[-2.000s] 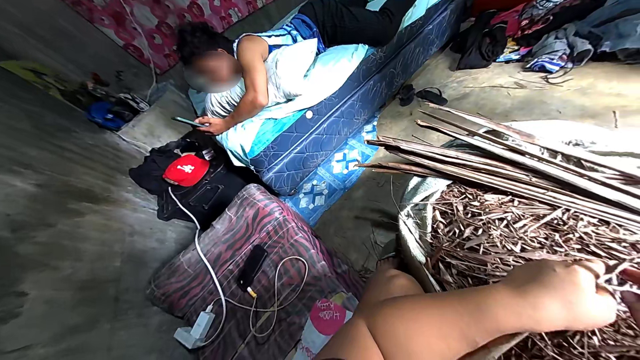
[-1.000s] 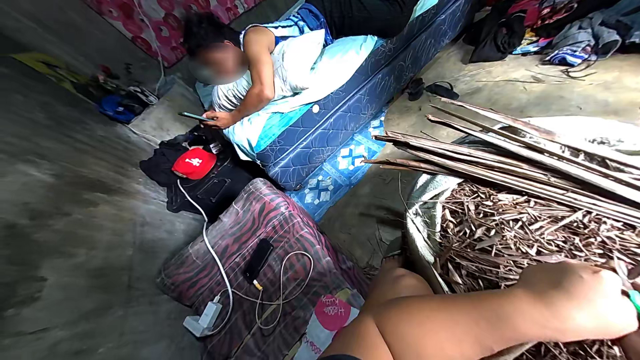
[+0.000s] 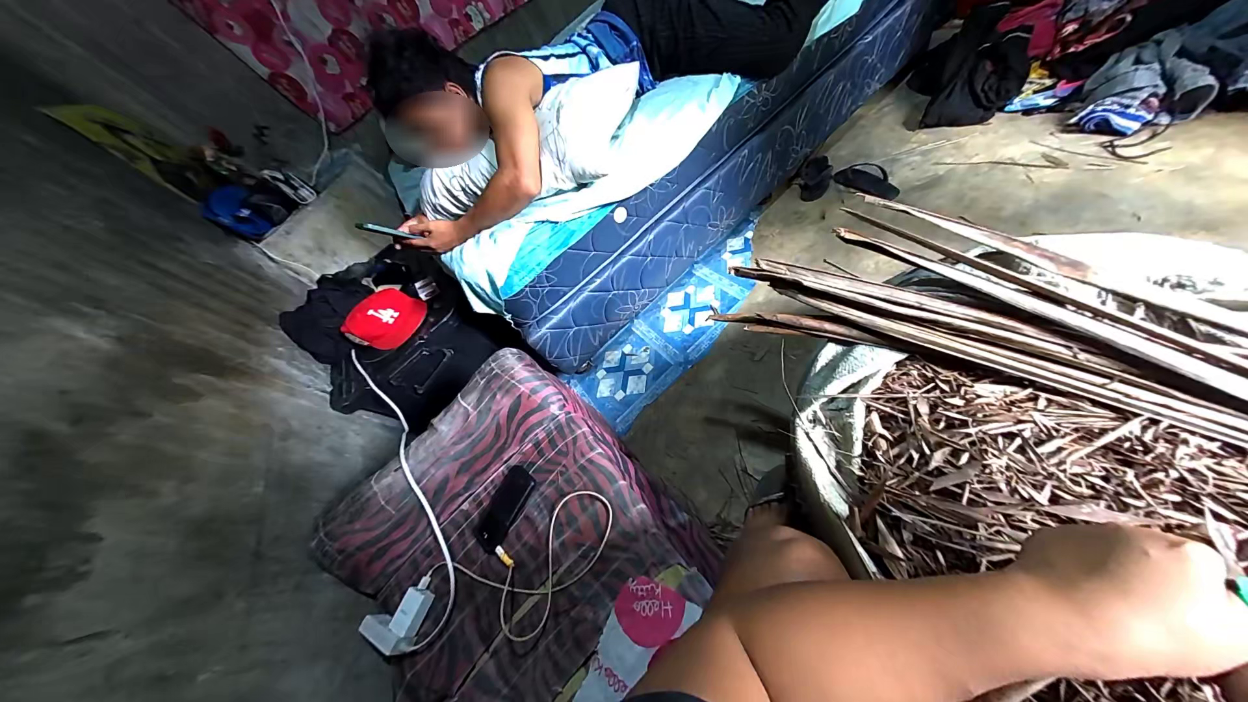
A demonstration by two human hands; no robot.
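Note:
My left hand point(image 3: 1141, 595) is at the right edge, its back towards the camera and its fingers curled and partly cut off. It lies over a large woven sack point(image 3: 824, 439) filled with short, dry brown leaf pieces point(image 3: 985, 468). A small green thing point(image 3: 1242, 588) shows beside the fingers; whether the hand grips it cannot be told. Long dry palm-like leaf strips point(image 3: 975, 327) lie across the sack's top, beyond the hand. My right hand is out of view.
A person point(image 3: 517, 107) lies on a blue mattress point(image 3: 663, 234), holding a phone point(image 3: 387, 231). A striped cushion point(image 3: 439, 497) bears another phone point(image 3: 505, 509) with a cable. A charger point(image 3: 398, 622), red cap point(image 3: 385, 319), sandals point(image 3: 866, 181) and clothes point(image 3: 1131, 83) lie around on the floor side.
My left hand has shifted slightly right, so its fingers now meet the frame's edge. Two seconds ago more of its fingertips showed. The leaf strips and the person on the mattress stay about the same.

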